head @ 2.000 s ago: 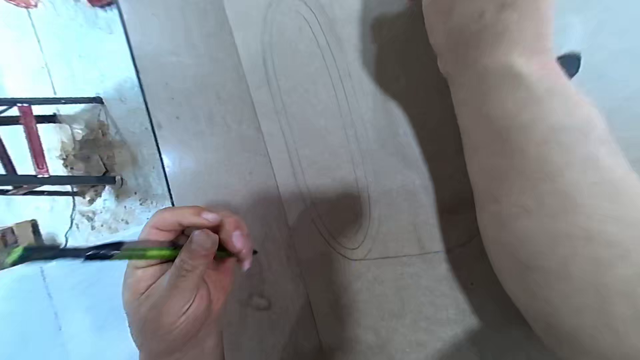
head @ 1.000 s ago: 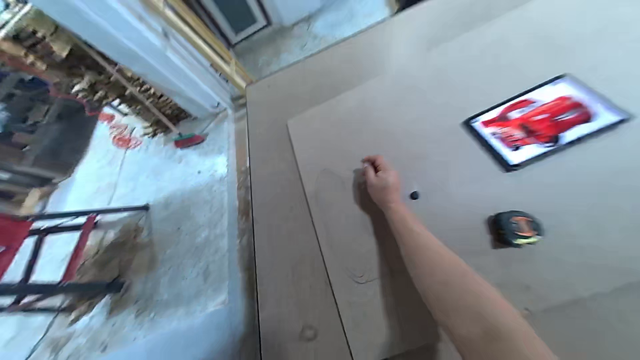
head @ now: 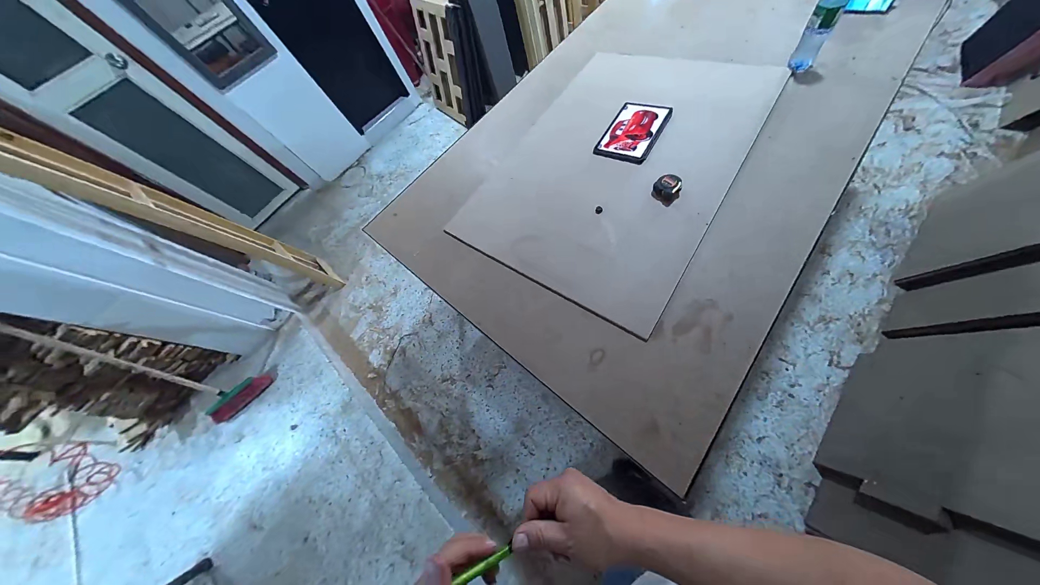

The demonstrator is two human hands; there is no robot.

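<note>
Low in the view, off the near corner of the table, my left hand holds a green pencil. My right hand has its fingers closed at the pencil's end, touching it. On the large table board lies a smaller flat panel. A tablet showing a red cartoon car rests on the panel. Nearer than the tablet are a tape measure and a small black object. Drawn lines on the panel are too faint to make out here.
A plastic bottle stands at the table's far right, beside another lit screen. Stacked boards are at the right. On the floor at left are a broom and a coiled red hose. Timber frames lean near the door.
The view has swung and pulled back widely. My right hand, over the panel one second ago, is now off the table at the pencil. My left hand has come back into view.
</note>
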